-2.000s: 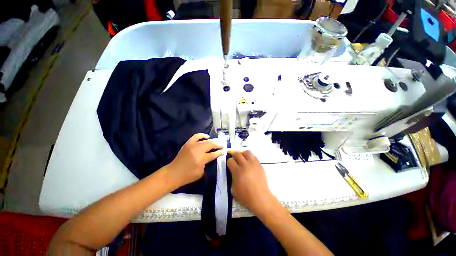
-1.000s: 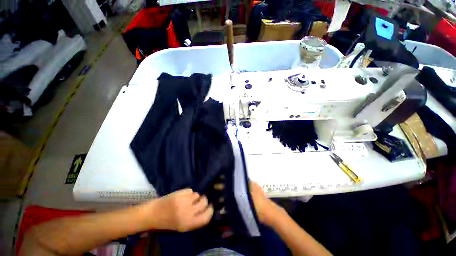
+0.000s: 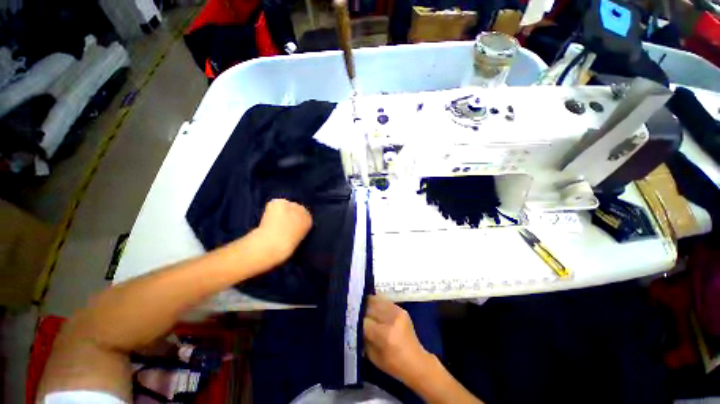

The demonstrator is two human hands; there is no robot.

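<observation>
A dark navy-black garment piece (image 3: 260, 166) lies heaped on the table left of the needle. A white-faced strip (image 3: 357, 292) runs from the presser foot (image 3: 361, 183) down over the table's front edge. My left hand (image 3: 286, 229) is curled on the dark cloth left of the strip; its fingertips are hidden. My right hand (image 3: 387, 330) is closed at the strip's right edge, beyond the table's front edge, holding it. The white sewing machine (image 3: 489, 150) stands to the right.
Black fringed pieces (image 3: 462, 200) lie under the machine arm. Yellow-handled snips (image 3: 545, 254) and a small black packet (image 3: 624, 218) lie to the right. A glass jar (image 3: 493, 59) and an upright wooden-handled rod (image 3: 344, 39) stand behind. A pale blue tray (image 3: 426, 59) backs the table (image 3: 162, 229).
Compared with one second ago, my left hand has moved up and onto the cloth, which is spread wider. The strip hangs straighter. My right hand is slightly lower and further left.
</observation>
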